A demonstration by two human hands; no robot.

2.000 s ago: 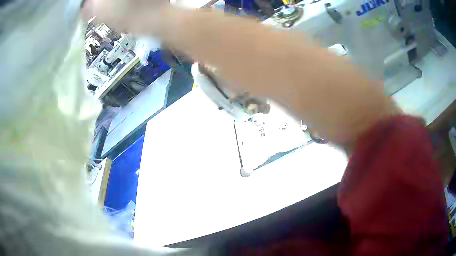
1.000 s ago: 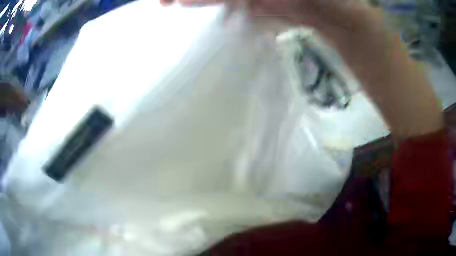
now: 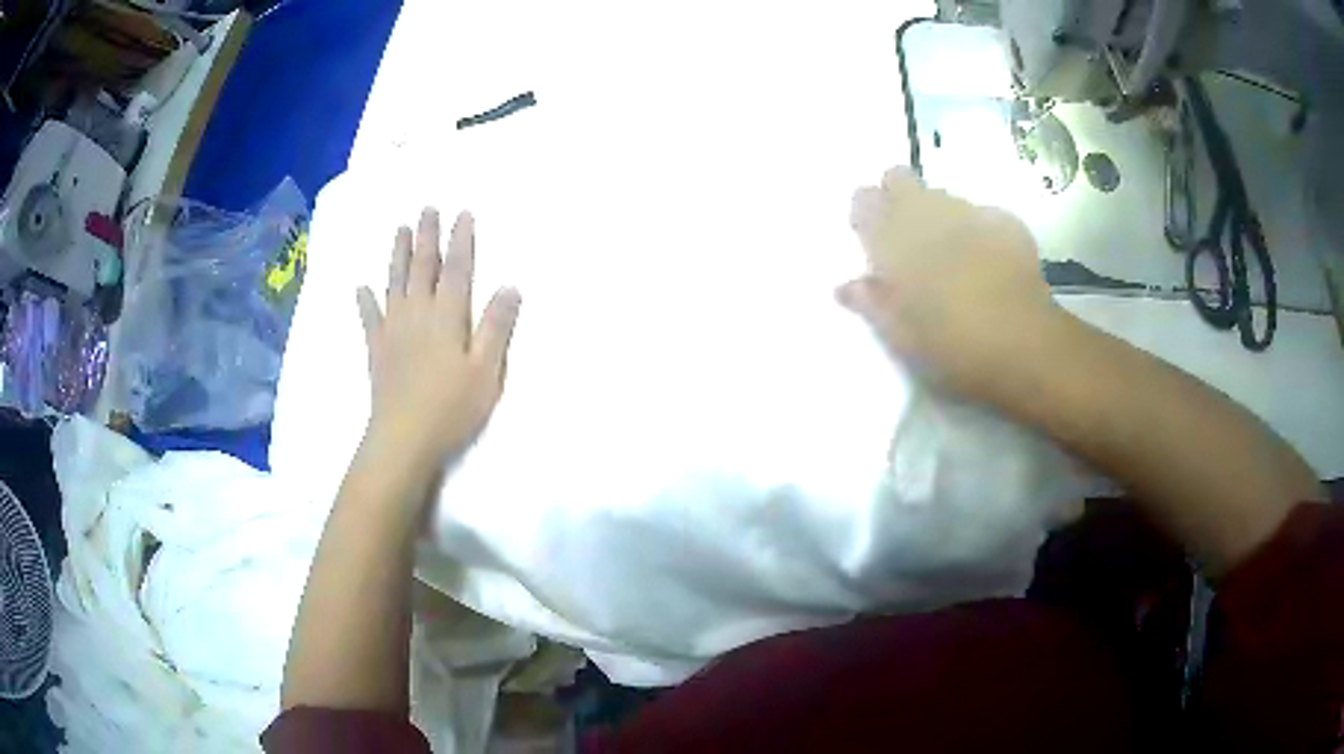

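A white garment [image 3: 663,368] lies spread over the table, overexposed, its near part hanging over the front edge toward my lap. A small dark label [image 3: 495,111] shows on it at the upper left. My left hand [image 3: 435,346] lies flat on the cloth with fingers spread, holding nothing. My right hand [image 3: 951,287] rests on the cloth's right part, beside the machine bed, fingers bent; whether it pinches cloth cannot be told. The sewing machine head [image 3: 1083,44] is at the upper right, above the metal needle plate [image 3: 1050,148].
Black scissors [image 3: 1232,265] lie right of the machine bed, beside a thin metal tool [image 3: 1178,184]. A clear plastic bag [image 3: 207,317] is at the left on a blue surface. A white cloth heap [image 3: 207,589] and part of a fan [image 3: 22,589] are at the lower left.
The garment, earlier raised in front of the camera, now lies down on the table. My left hand has come into view on it, and my right hand has moved down from the top.
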